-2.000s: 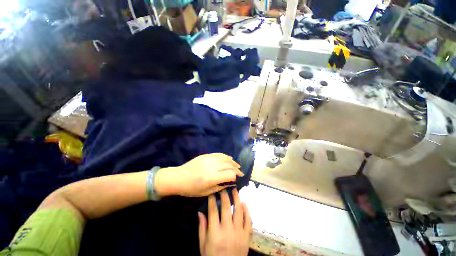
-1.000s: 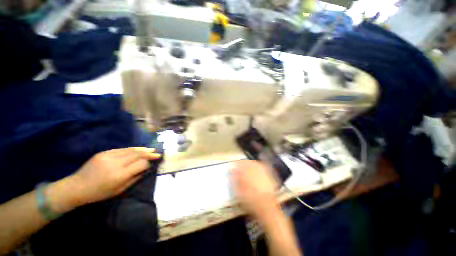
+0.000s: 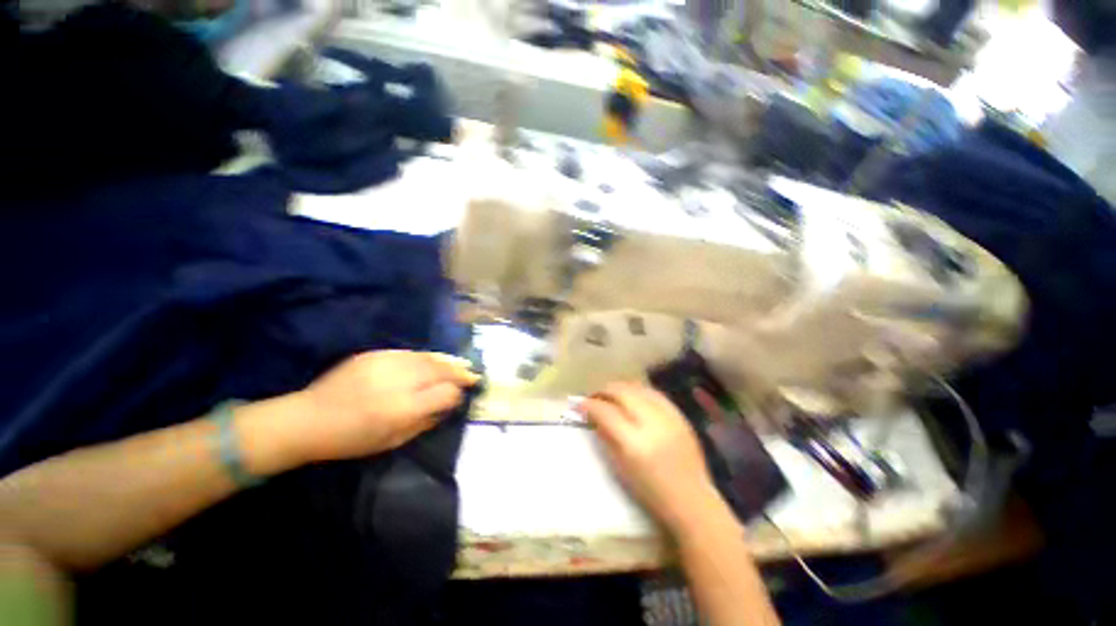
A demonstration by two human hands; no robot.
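Observation:
My left hand pinches the edge of the navy garment just left of the presser foot area. A black cloth panel hangs below that hand over the table's front edge. My right hand is over the machine bed's front edge, with a tiny white piece at its fingertips. The picture is blurred, and the needle cannot be made out. The cream sewing machine stands behind both hands.
A black phone lies right of my right hand, with a white cable hanging off the table edge. Small metal parts lie at the table's right end. Dark cloth lies at the back left. A hand shows at the lower right.
My right hand has left the cloth beside my left hand, moved right, and come back partway towards the needle area. My left hand now pinches the cloth edge. The view has turned right.

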